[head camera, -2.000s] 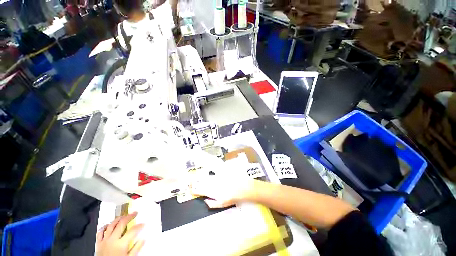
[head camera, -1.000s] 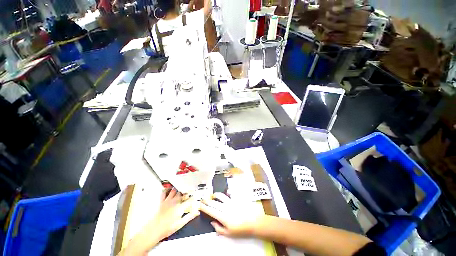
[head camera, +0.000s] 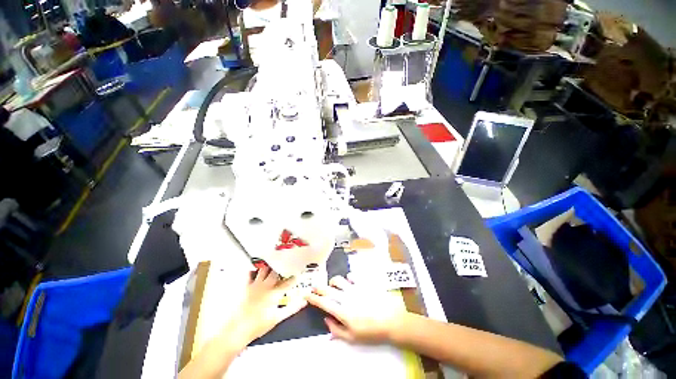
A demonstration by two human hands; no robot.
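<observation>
A black panel (head camera: pixel 296 328) lies on the white template (head camera: pixel 424 255) under the head of the pattern sewing machine (head camera: pixel 278 200). A small white piece (head camera: pixel 302 284), likely a brand label, lies between my fingertips just below the head. My left hand (head camera: pixel 265 302) and my right hand (head camera: pixel 359 307) rest flat on the work, fingertips nearly meeting at this piece. Whether the fingers grip it is hidden by glare. Another brand label (head camera: pixel 399 274) lies on the template's right guide strip.
Spare labels (head camera: pixel 467 256) are stacked on the dark tabletop at right. Blue bins stand at the left (head camera: pixel 70 314) and right (head camera: pixel 643 270). A white-framed screen (head camera: pixel 492 152) stands behind. A small metal part (head camera: pixel 394 192) lies right of the head. Black scraps (head camera: pixel 152 277) lie at left.
My left hand has moved from the template's left edge to the work under the head. My right hand stays near the small white piece. The view has shifted.
</observation>
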